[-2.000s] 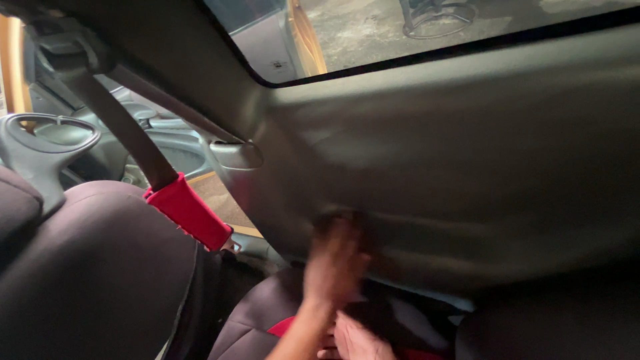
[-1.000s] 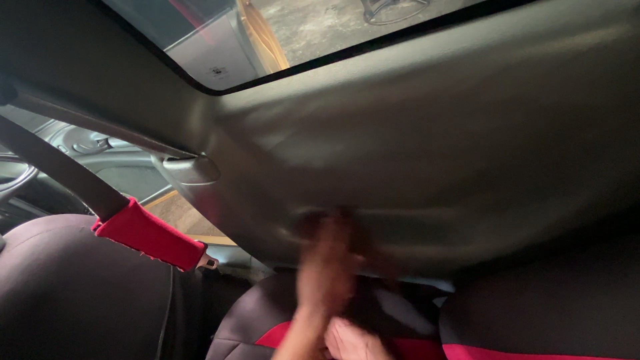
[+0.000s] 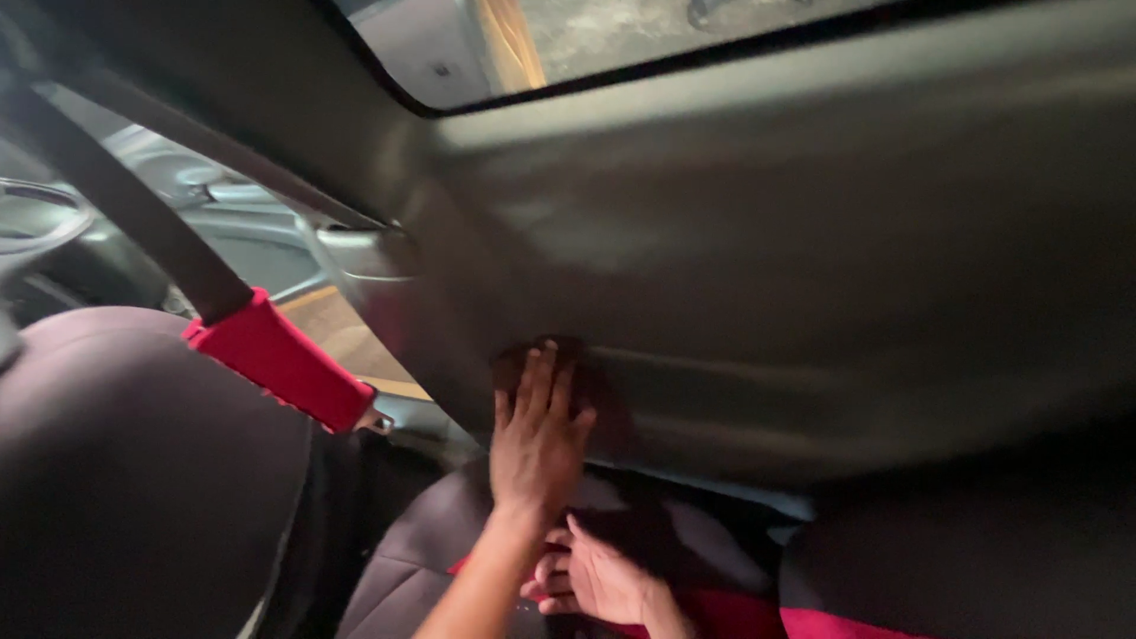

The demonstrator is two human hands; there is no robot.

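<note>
In the head view, my left hand (image 3: 537, 444) reaches up with its fingers spread and lies against the lower part of the dark, glossy side trim panel (image 3: 754, 266) below the car window. Nothing shows in its grip. Lower down, beside the left wrist, my right hand (image 3: 603, 572) is held palm up with loosely bent fingers and nothing visible in it, over the dark and red rear seat (image 3: 417, 568). Whether it touches the seat I cannot tell.
A seat belt (image 3: 133, 204) with a red fabric cover (image 3: 284, 364) and a metal tongue (image 3: 380, 422) hangs at the left, by the front seat's backrest (image 3: 133, 461). The window's black edge (image 3: 674, 67) crosses the top. A steering wheel (image 3: 44, 213) is at far left.
The left hand, blurred against the panel in the earlier frames, now shows clearly with spread fingers. The right hand's fingers are now more visible beside the left wrist.
</note>
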